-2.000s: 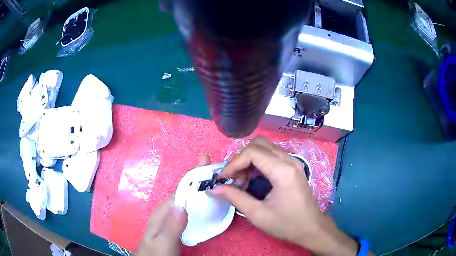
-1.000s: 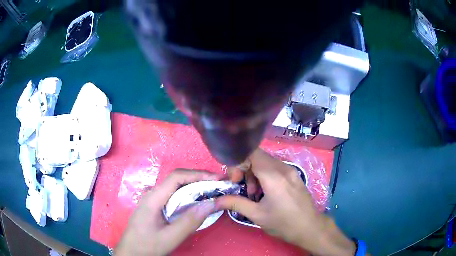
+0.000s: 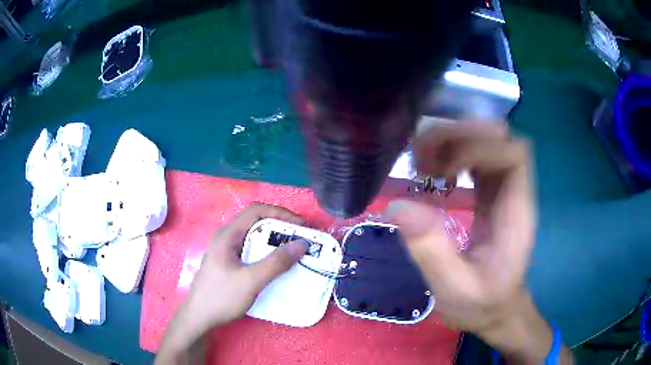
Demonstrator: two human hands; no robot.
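A white housing shell (image 3: 293,289) lies inside up on the red mat. My left hand (image 3: 246,260) grips its upper left side, with the thumb on a small circuit board (image 3: 284,242) in the shell's slot. A thin dark lead wire (image 3: 321,272) runs from there to the black-faced housing half (image 3: 382,274), which lies touching or close at the right, pale rim around it. My right hand (image 3: 471,214) is raised and blurred over the mat's right part, in front of the screw feeder; whether its fingers hold anything cannot be seen. The electric screwdriver (image 3: 350,157) hangs above, blurred.
White shells (image 3: 128,196) are piled at left. The silver-white screw feeder (image 3: 485,82) stands at upper right, partly hidden. Bagged units, one black-faced (image 3: 123,55), lie at the far left. A blue-rimmed holder (image 3: 635,128) is at the right edge. A brown carton (image 3: 28,346) shows at lower left.
My right hand has left the parts and moved up and right. The shell now lies flatter, with the left thumb on the board. The black-faced half is uncovered. The screwdriver has shifted in view.
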